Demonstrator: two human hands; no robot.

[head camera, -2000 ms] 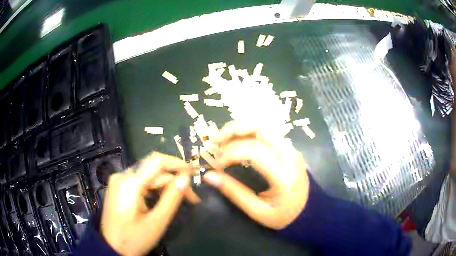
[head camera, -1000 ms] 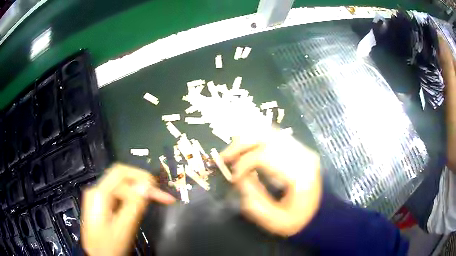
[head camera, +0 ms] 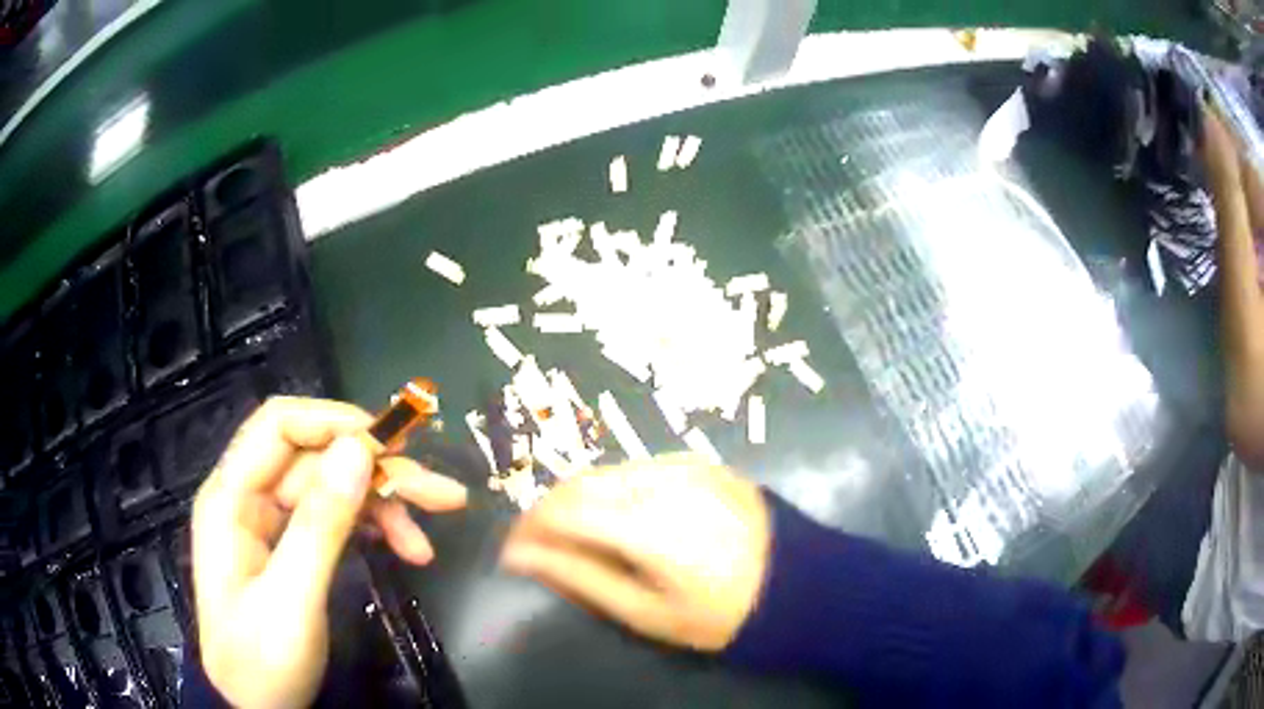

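Note:
My left hand (head camera: 298, 519) holds a small orange-brown flex piece (head camera: 402, 416) with a dark middle between thumb and fingers, above the black tray's edge. My right hand (head camera: 645, 547) is blurred, palm down, just below the small cluster; its fingertips point left and I cannot tell whether they hold anything. A loose heap of cream-white strips (head camera: 652, 312) lies on the dark green bench. A smaller cluster (head camera: 548, 423) of strips with brown and dark bits lies at its lower left, partly hidden by my right hand.
A glossy black blister tray (head camera: 160, 374) fills the left side. A clear ribbed plastic sheet (head camera: 991, 333) glares at the right. A white rail (head camera: 555, 118) with a post runs behind. At the far right a person's arm (head camera: 1234, 263) reaches to a black bundle (head camera: 1109, 125).
My left hand has risen and now shows the orange-brown piece. My right hand has moved down and left, away from a strip that now lies by the small cluster.

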